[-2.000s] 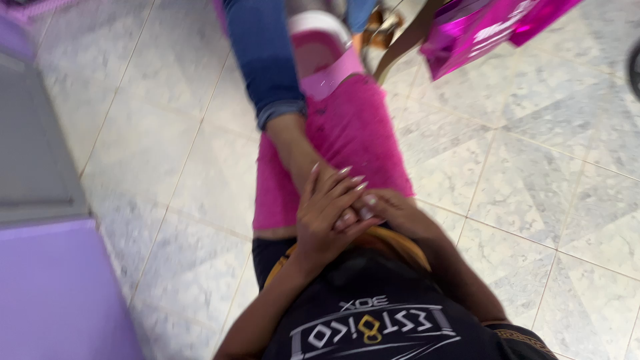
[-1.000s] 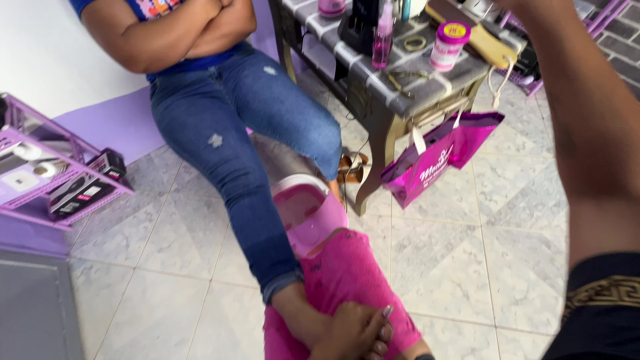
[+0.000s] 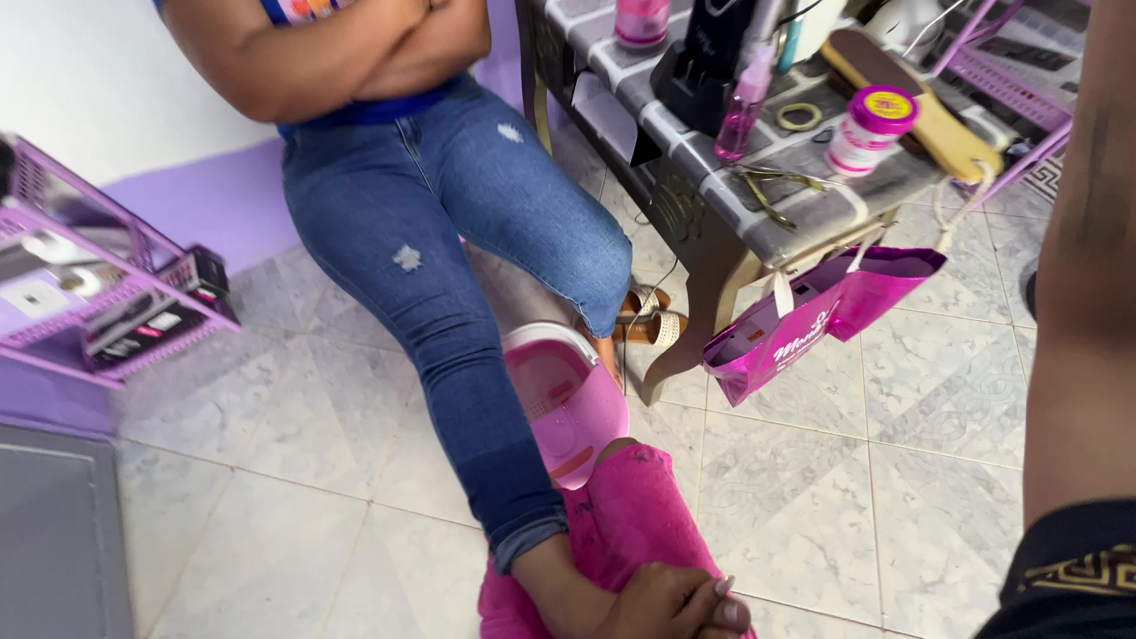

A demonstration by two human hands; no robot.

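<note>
My left hand [image 3: 679, 599] is at the bottom edge, closed around the toe end of another person's bare foot [image 3: 564, 590]. That foot rests on a bright pink towel [image 3: 639, 506] spread over my lap. The leg above it wears rolled-up blue jeans [image 3: 479, 426]. My right arm reaches up along the right edge, and its hand is out of view above the frame. Beyond the towel stands a pink foot bath basin [image 3: 595, 426], partly behind the jeans leg. The seated person's other foot is beside the basin.
A side table [image 3: 745, 204] at upper right holds metal nippers [image 3: 772, 191], a pink-lidded jar [image 3: 870, 133], a pink spray bottle [image 3: 744, 106], a tape roll [image 3: 799, 116] and a wooden paddle [image 3: 932, 115]. A magenta bag [image 3: 799, 328] hangs from it. Sandals [image 3: 652, 319] and purple shelves [image 3: 133, 275] stand nearby.
Two seconds ago both my hands lay on the foot; my right hand has since lifted off and gone up out of view. My left hand stays on the foot. The view has tilted up.
</note>
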